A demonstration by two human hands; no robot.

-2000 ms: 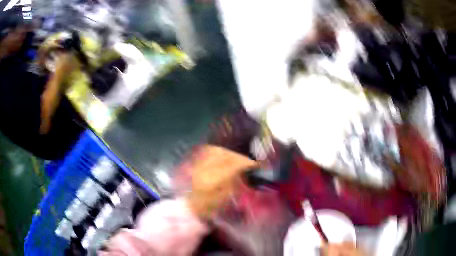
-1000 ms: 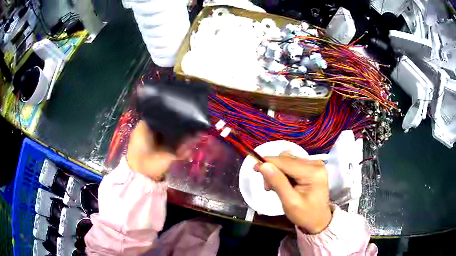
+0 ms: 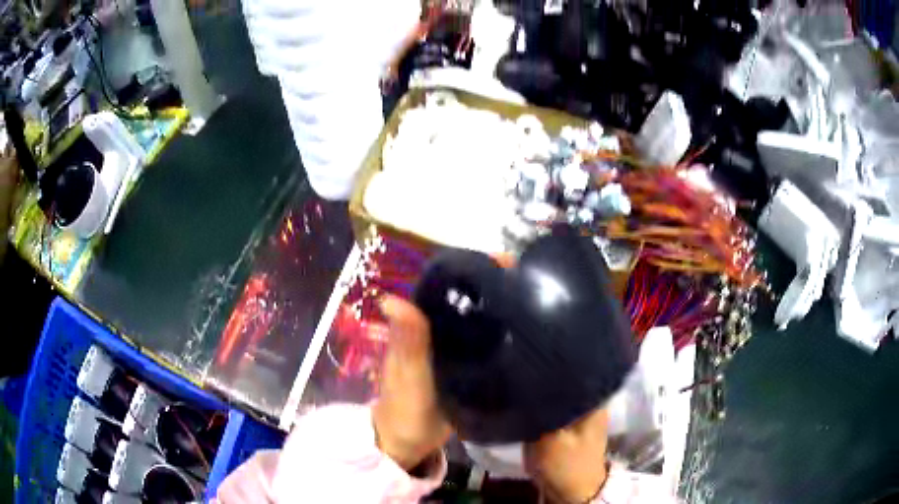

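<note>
A glossy black camera ball housing (image 3: 527, 340) is held up in front of me, over the bench. My left hand (image 3: 409, 389) grips its left side, with the thumb up. My right hand (image 3: 574, 455) is under its lower right and is partly hidden by it. Behind and below the housing a white round shell (image 3: 498, 458) shows in part. A white bracket (image 3: 656, 394) lies to the right of the housing. Red-and-blue wire leads (image 3: 670, 300) show behind it. The wire I held earlier cannot be seen.
A cardboard carton (image 3: 370, 202) holds white parts, silver-white wired parts and orange-red wires. Stacked white shells (image 3: 320, 108) stand behind left. White brackets (image 3: 803, 241) and black parts (image 3: 631, 59) lie at the back and right. A blue crate (image 3: 49, 394) with units is at lower left, an assembled unit (image 3: 99, 182) above it.
The black housing has moved right, in front of the carton and white shell. My right hand has gone from the wire lead to the housing. The view has shifted slightly.
</note>
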